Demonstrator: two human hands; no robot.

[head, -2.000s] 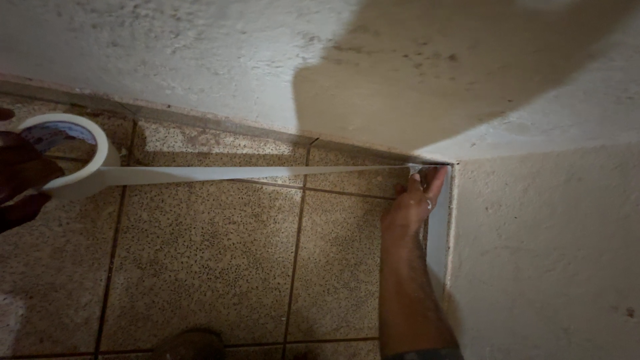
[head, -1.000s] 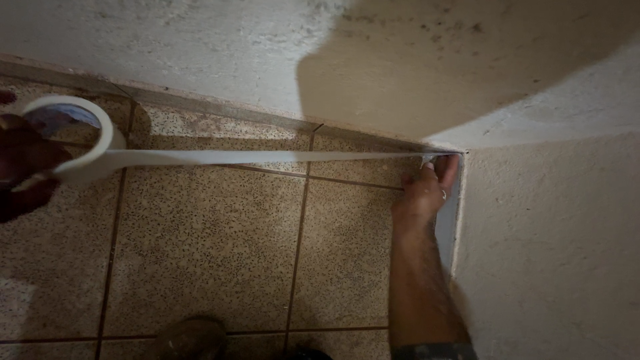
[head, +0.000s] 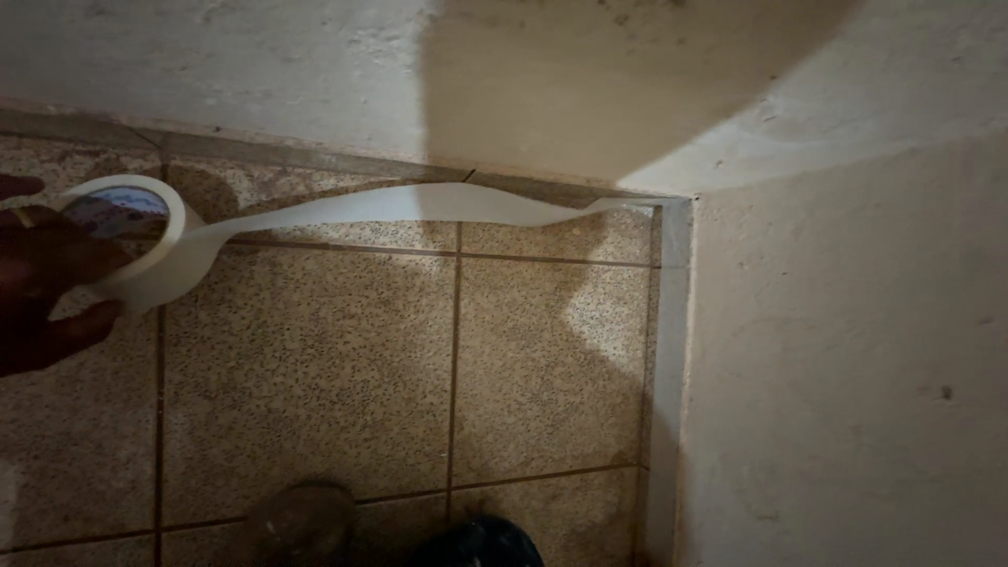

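My left hand (head: 55,276) grips a roll of white masking tape (head: 185,236) at the left edge, its fingers around and inside the ring. From the roll a loose, twisted strip of tape (head: 394,203) runs right, along the skirting of the upper wall, to the room's corner. Its far end lies against the corner, where the two skirtings meet. My right hand is out of view.
Speckled floor tiles (head: 315,354) with dark joints spread below the strip. A grey skirting (head: 673,354) borders the right wall (head: 850,354). The upper wall (head: 276,71) is rough and partly in shadow. Two shoe tips (head: 303,520) show at the bottom edge.
My right hand has left the corner and gone out of view. The tape strip, straight and taut before, now hangs slack and twisted. My left hand still holds the roll.
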